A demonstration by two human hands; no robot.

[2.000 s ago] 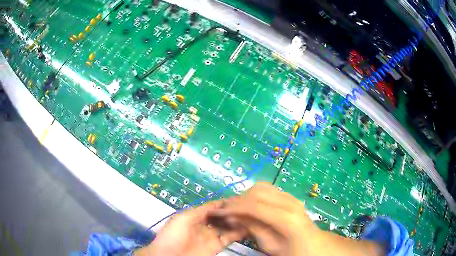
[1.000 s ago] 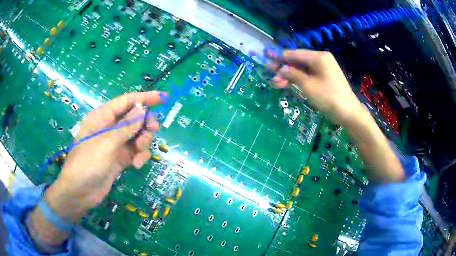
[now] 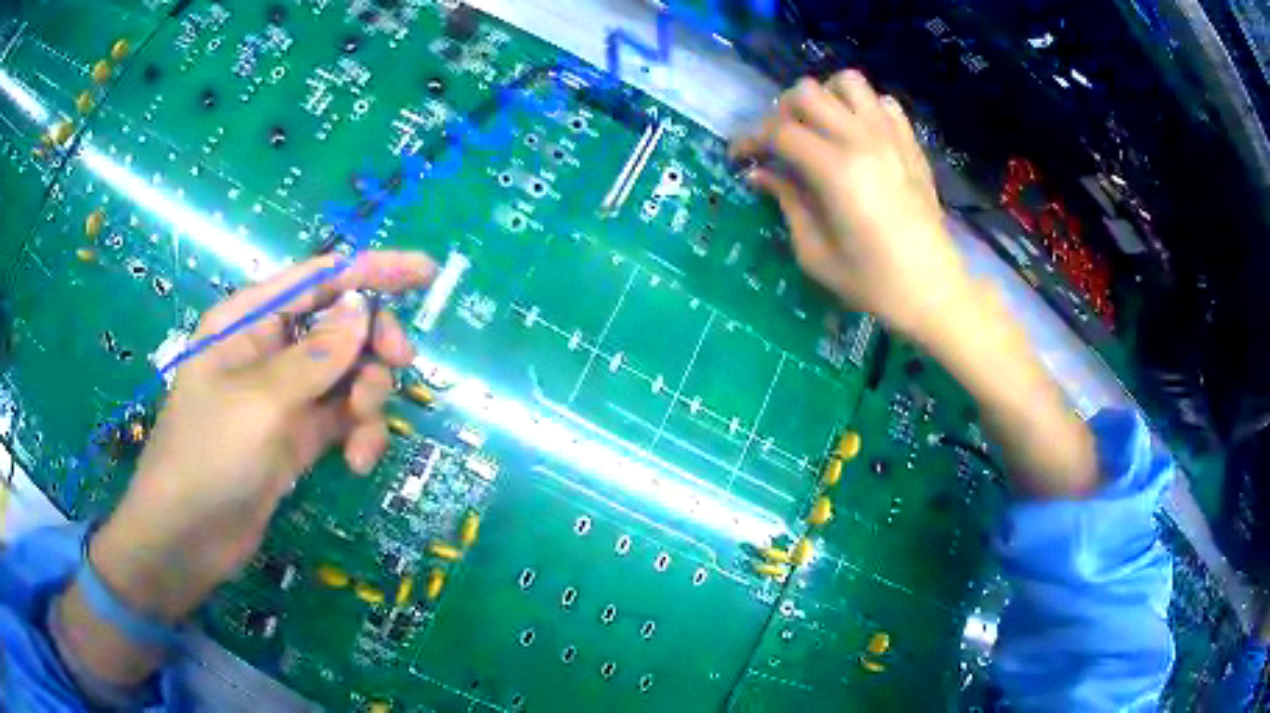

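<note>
My left hand is over the left part of a large green printed circuit board, with thumb and fingers curled close together. A small dark and pale sliver shows at its fingertips, too blurred to name. A light blue wrist strap is on that wrist. My right hand is over the board's far edge, fingers bent downward. Something dark shows near its fingertips, but I cannot tell whether it is held. A blue cord runs across my left hand, coiled and blurred beyond it.
More green boards adjoin on the left and right. Yellow capacitors stand along the seam. A pale rail runs behind the boards. Red parts lie in the dark area at the far right.
My hands were together at the near edge, then spread over the board. Since then my right hand has moved right and slightly up, my left hand slightly left. The coiled cord has swung left.
</note>
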